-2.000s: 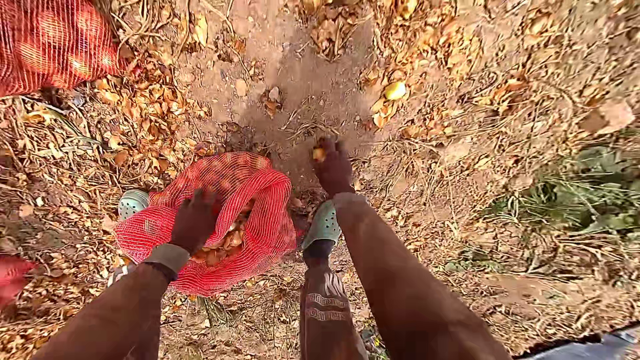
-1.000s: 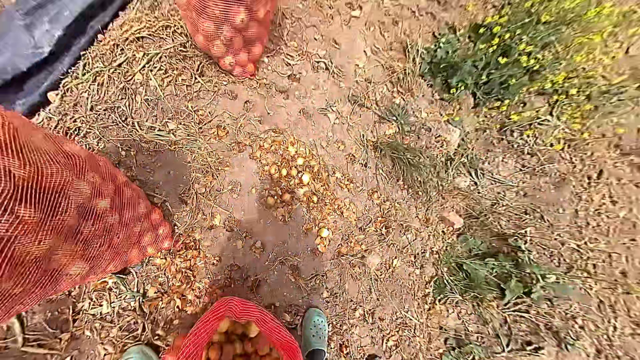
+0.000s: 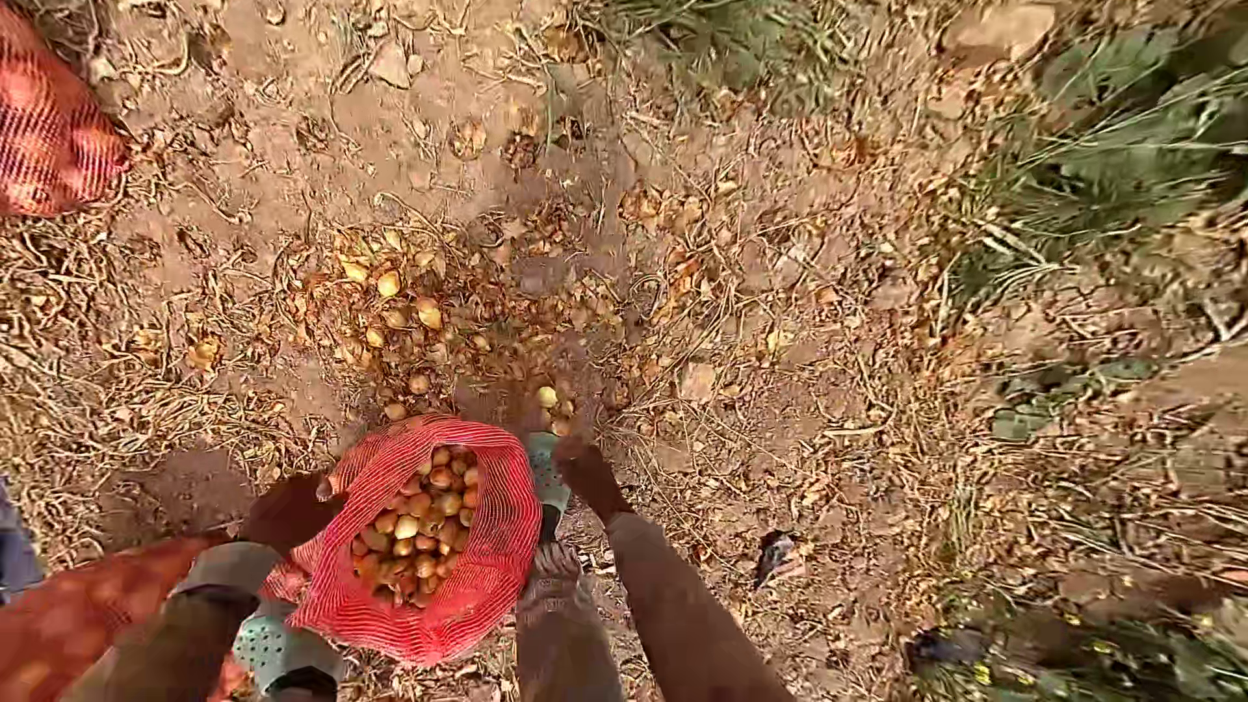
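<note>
A red mesh sack [image 3: 507, 526] stands at the lower middle with its mouth folded open, and many small onions [image 3: 419, 526] fill what shows inside. At the sack's left rim is my left hand [image 3: 292, 512], its fingers touching the mesh; whether they grip it is unclear. My right hand [image 3: 588, 476] hangs to the right of the sack, over my shoe, blurred, and what it may hold cannot be made out. Several small onions [image 3: 427, 312] lie loose among dry skins on the soil beyond the sack, and a pale onion [image 3: 547, 397] lies near the right hand.
Another filled mesh sack [image 3: 58, 127] lies at the upper left, and part of a red sack [image 3: 88, 614] shows at the lower left. Green clogs [image 3: 278, 648] are on my feet beside the open sack. Green weeds [image 3: 1141, 156] grow at the upper right.
The view has swung strongly. Both hands, out of sight one second ago, are in view again by the open sack.
</note>
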